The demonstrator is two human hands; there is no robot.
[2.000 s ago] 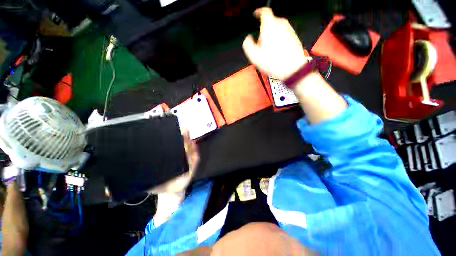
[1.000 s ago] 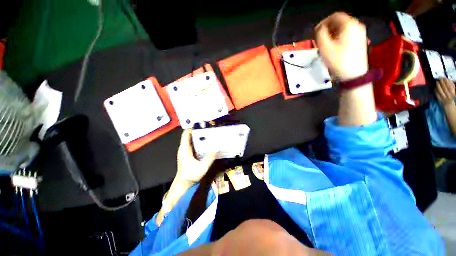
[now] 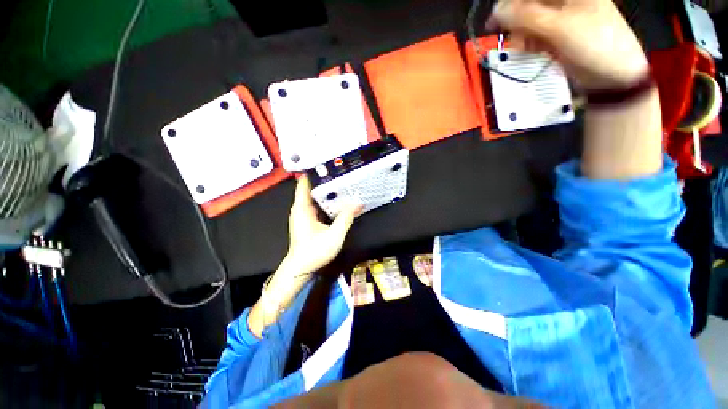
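Observation:
My left hand (image 3: 315,232) holds a white electronic unit (image 3: 367,188) tilted, its black port side facing the bench. Two more white units lie to the left: one (image 3: 217,148) on an orange pad, one (image 3: 317,121) partly over another pad. A bare orange foam pad (image 3: 425,92) lies right of them. My right hand (image 3: 571,36), blurred, is above the far right unit (image 3: 528,92), by a thin dark cable (image 3: 511,77) that crosses this unit. The right fingertips are dark and unclear, so I cannot tell if they grip the cable.
A black barcode scanner (image 3: 116,220) with a looped cord lies at left, beside a white fan (image 3: 28,164) and a crumpled white paper (image 3: 73,136). A red tape dispenser (image 3: 674,96) stands at right. Another unit (image 3: 702,28) shows at the top right. Blue cables hang at lower left.
The tape dispenser and right-hand unit shift rightward as the view moves. My left hand's unit is tilted more, with its ports showing. My right hand has moved up and has opened from a fist-like shape.

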